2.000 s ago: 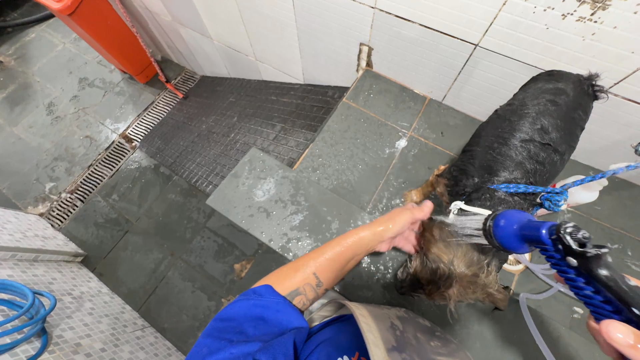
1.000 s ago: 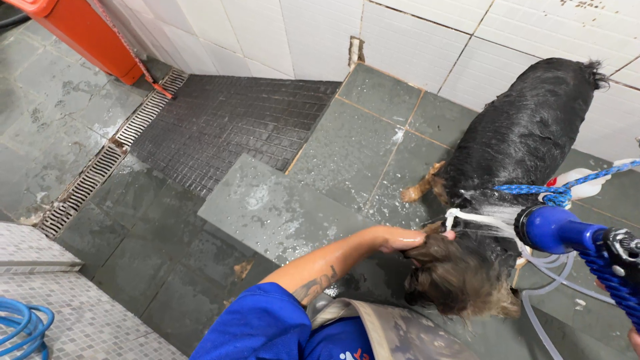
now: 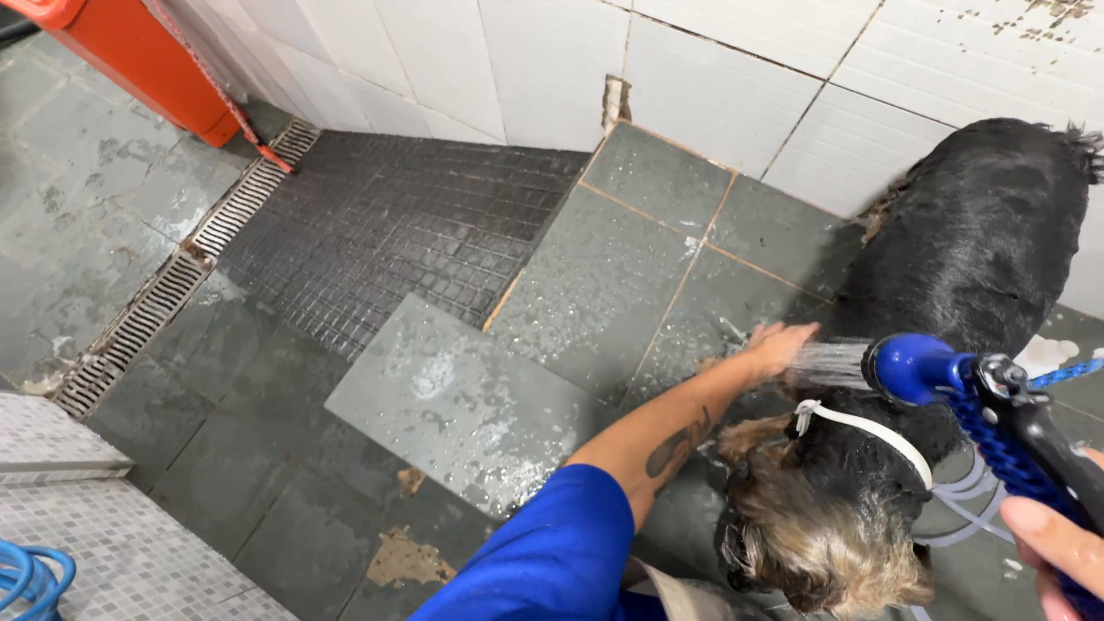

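A wet dog with a black back (image 3: 966, 241) and tan head fur stands on the grey tiles at the right, a white band (image 3: 880, 435) around its neck. My left hand (image 3: 776, 349) reaches to the dog's side near its shoulder, its fingers extended in the spray; the palm side is hidden. From the lower right edge my right hand (image 3: 1056, 543) holds a blue and black hose spray nozzle (image 3: 918, 366), partly out of view. Water jets from the nozzle toward my left hand. A blue braided rope (image 3: 1069, 373) runs behind the nozzle.
A raised grey tile slab (image 3: 466, 401) lies left of my arm, with a black textured ramp (image 3: 423, 216) beyond. A metal floor drain (image 3: 159, 302), an orange bin (image 3: 142, 65) and a blue hose coil (image 3: 30, 578) are farther left. White tiled wall (image 3: 716, 86) bounds the back.
My left hand has moved from the dog's head and neck to its shoulder side. The nozzle has moved with its spray onto that side. The dog's head now hangs lower in view.
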